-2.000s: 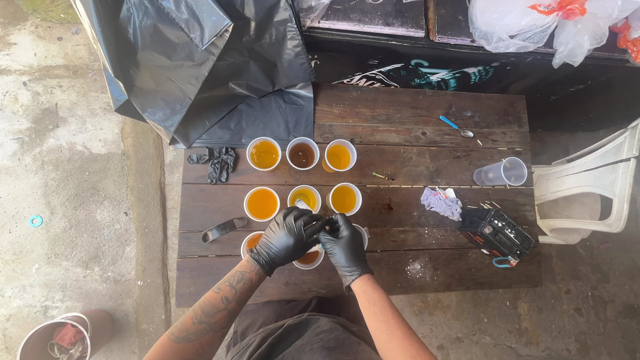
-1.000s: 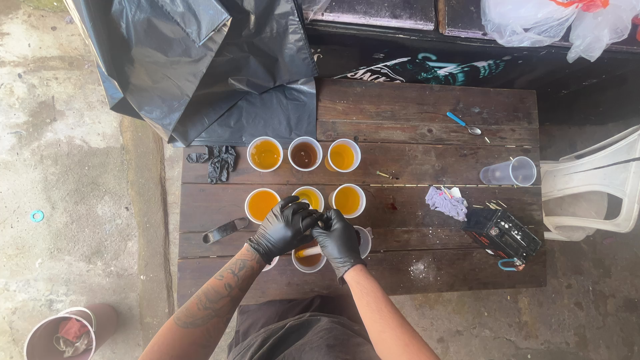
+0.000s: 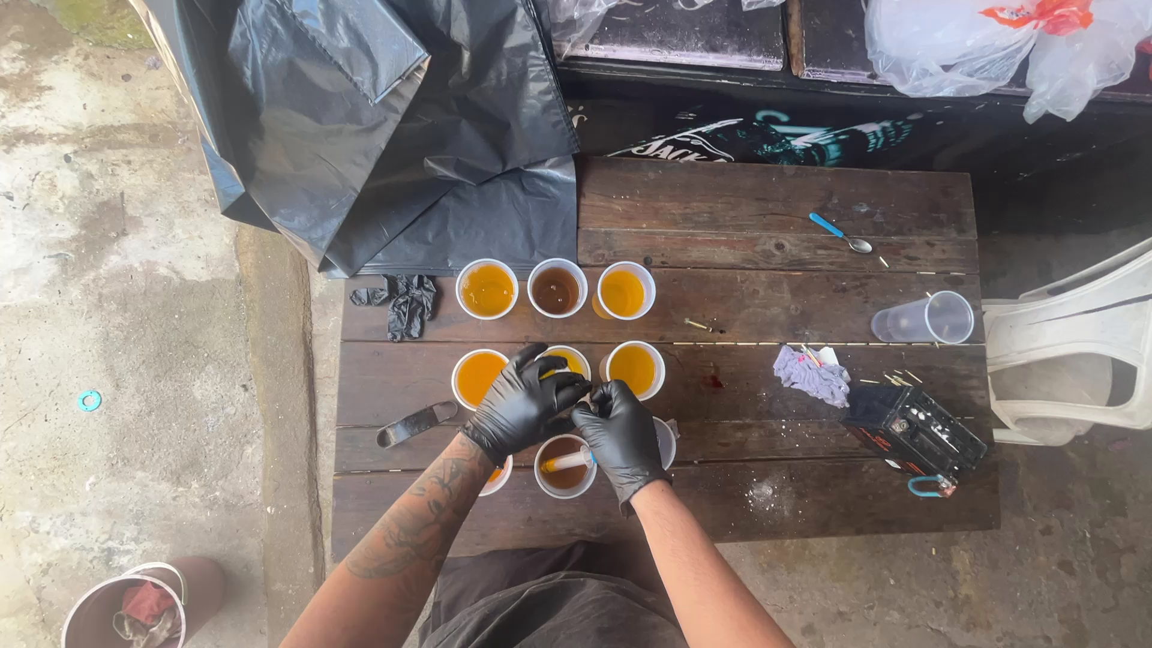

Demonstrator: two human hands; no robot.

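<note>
My left hand [image 3: 526, 400], in a black glove, is over the middle row of plastic cups. My right hand [image 3: 621, 436], gloved too, meets it fingertip to fingertip; whether a small thing is pinched there cannot be told. Below them, what looks like a plastic syringe [image 3: 567, 461] slants over a cup of brown liquid [image 3: 562, 481], its right end beside my right hand. Orange liquid fills a cup [image 3: 479, 378] at left; yellow fills the cups at centre [image 3: 569, 360] and right [image 3: 634, 369]. Behind stand an amber cup [image 3: 487, 289], a brown one [image 3: 557, 288] and a yellow one [image 3: 624, 291].
Black plastic sheeting [image 3: 432, 135] covers the wooden table's [image 3: 774, 198] back left corner. Crumpled black gloves [image 3: 409, 301] and a dark strap-like piece [image 3: 417, 425] lie left. A spoon [image 3: 841, 234], clear cup [image 3: 949, 317], purple cloth [image 3: 812, 373] and black box [image 3: 913, 432] lie right.
Two seconds ago a whitish tube-like thing showed at the middle cup by my left hand; since one second ago the syringe-like thing shows over the brown cup below. My hands remain together.
</note>
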